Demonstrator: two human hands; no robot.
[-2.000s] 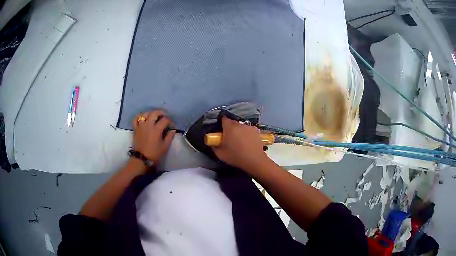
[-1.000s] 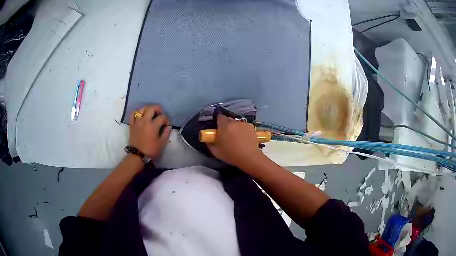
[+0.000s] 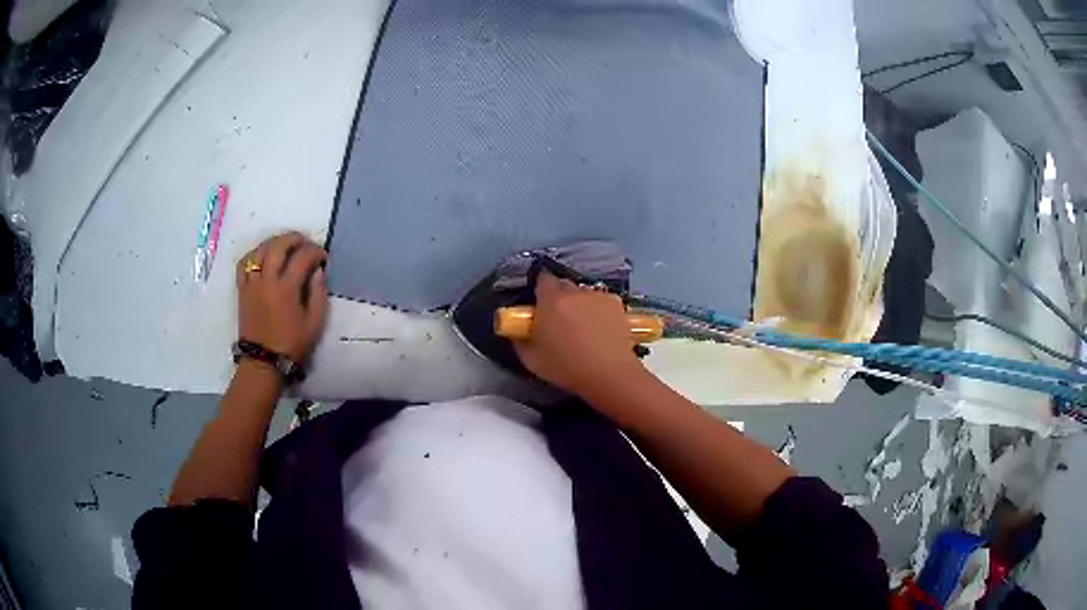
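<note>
The blue-grey garment panel [image 3: 548, 143] lies flat on the off-white table cover [image 3: 280, 131], with thin dark lines along its edges. My right hand [image 3: 578, 334] grips the orange-yellow handle of the steam iron [image 3: 489, 316]. The iron rests over the panel's near edge, its pointed tip toward the left, and hides the edge under it. My left hand [image 3: 281, 298] lies at the panel's near left corner, fingers bent and touching the corner or the cover beside it. The fingertips are partly hidden, so a hold on the cloth cannot be told.
Light blue hoses [image 3: 906, 355] run right from the iron. A round brown scorch stain [image 3: 814, 274] marks the cover at right. A thin pink-and-blue item [image 3: 211, 232] lies at left. Blue and red items [image 3: 950, 566] and white scraps are on the floor at lower right.
My left hand has moved left along the near edge to the panel's corner, uncovering the edge between it and the iron. The iron stays at about the same place on the panel. The view has shifted slightly.
</note>
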